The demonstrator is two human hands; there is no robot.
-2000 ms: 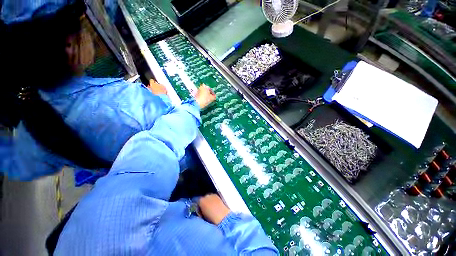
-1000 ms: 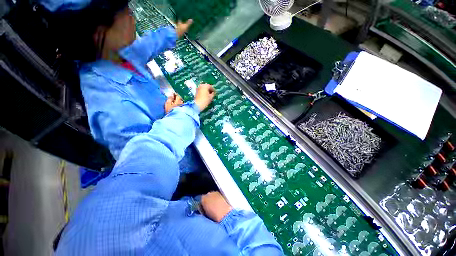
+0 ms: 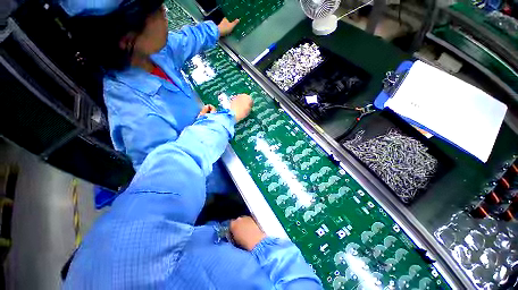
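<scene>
Long green circuit boards (image 3: 335, 218) with half-filled white circle prints lie between the conveyor rails. My left hand (image 3: 241, 106) is over the board at mid-length, fingers bent together and pointing down; whether anything is between the fingertips is too small to tell. My right hand (image 3: 247, 232) is at the near rail, low in the picture. Its fingers are closed on a small bunch of thin grey leaded components (image 3: 222, 231), partly hidden by the fingers.
A person in blue (image 3: 147, 107) is beyond my left arm, one hand at another green board (image 3: 250, 14). Across the rail (image 3: 392, 212) are grey (image 3: 395, 161) and white (image 3: 295, 63) component piles, pliers (image 3: 355, 109), a clipboard (image 3: 448, 107), a fan (image 3: 324, 20) and a blister tray (image 3: 480, 246).
The other person has turned toward the line and reached an arm across it; a green board now shows at the top. My left hand stays over nearly the same board area.
</scene>
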